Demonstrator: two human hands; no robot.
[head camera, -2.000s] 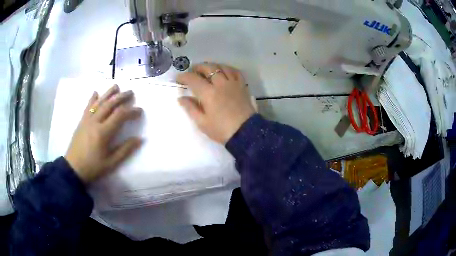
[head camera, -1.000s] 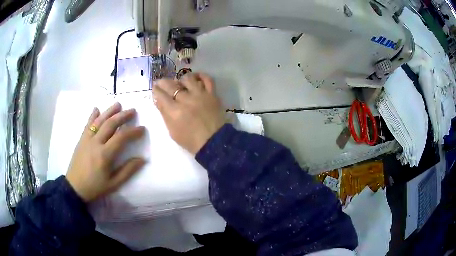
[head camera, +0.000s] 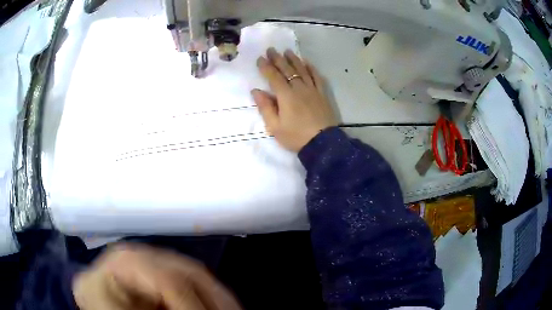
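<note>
A white fabric panel (head camera: 175, 181) lies flat on the machine table and runs back under the needle area. Dark dashed stitch lines (head camera: 193, 144) cross its middle, one single and one double. The presser foot and needle (head camera: 196, 63) are over its back part. My right hand (head camera: 295, 100) lies palm down on the panel's right side, fingers spread, a ring on one finger. My left hand (head camera: 157, 281) is blurred at the bottom edge, in front of the panel's front edge; whether its fingers hold anything cannot be told.
The off-white sewing machine arm (head camera: 339, 15) spans the top. Red-orange scissors (head camera: 448, 145) and a small flat plate (head camera: 425, 162) lie at right. Beyond are stacked white pieces (head camera: 499, 139). An orange-brown bundle (head camera: 448, 215) and a printed sheet (head camera: 519, 245) are lower right.
The panel now extends under the needle area, with its stitch lines showing. My left hand has left the fabric and moved down toward me. My right hand has moved right, away from the needle.
</note>
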